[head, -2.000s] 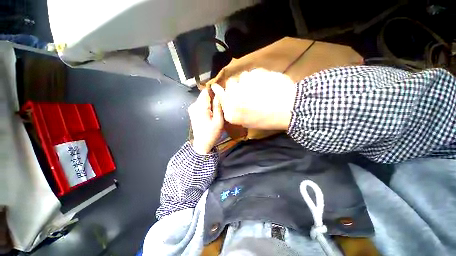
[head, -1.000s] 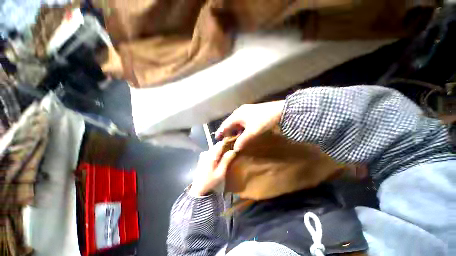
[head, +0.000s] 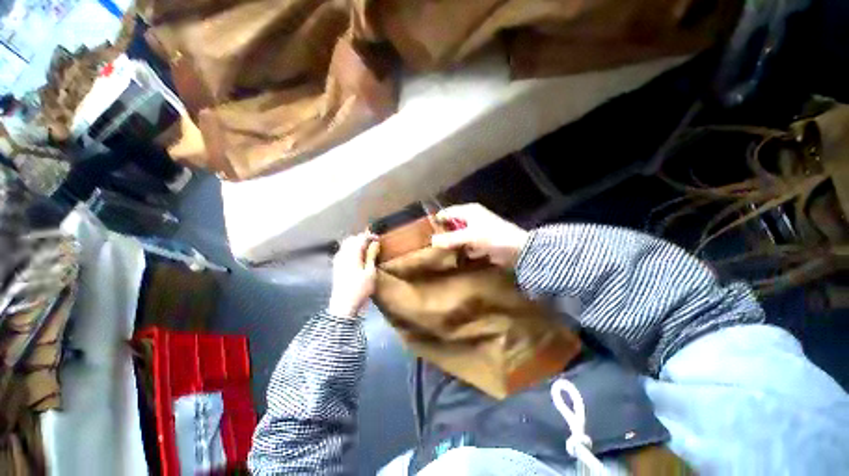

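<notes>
A tan canvas bag (head: 465, 311) hangs from my hands over the dark apron, its cloth creased. A smooth orange-brown leather band (head: 407, 238) runs along its upper edge between my hands. My left hand (head: 353, 272) grips the band's left end. My right hand (head: 480, 236) holds the band's right end, with a small red bit and a thin pointed thing at its fingertips; the tool's full shape is not clear. An orange-brown patch (head: 545, 369) shows at the bag's lower corner.
A white table (head: 372, 158) with stacked tan-brown bags (head: 270, 102) stands ahead. A red divided tray (head: 207, 364) with a white label is at lower left, beside layered brown pieces (head: 35, 344). Thin tan straps (head: 745, 191) hang at right.
My hands have moved apart along the band, which is now stretched open to view. The bag hangs lower across the apron. The view has shifted, showing more of the stacked bags and straps.
</notes>
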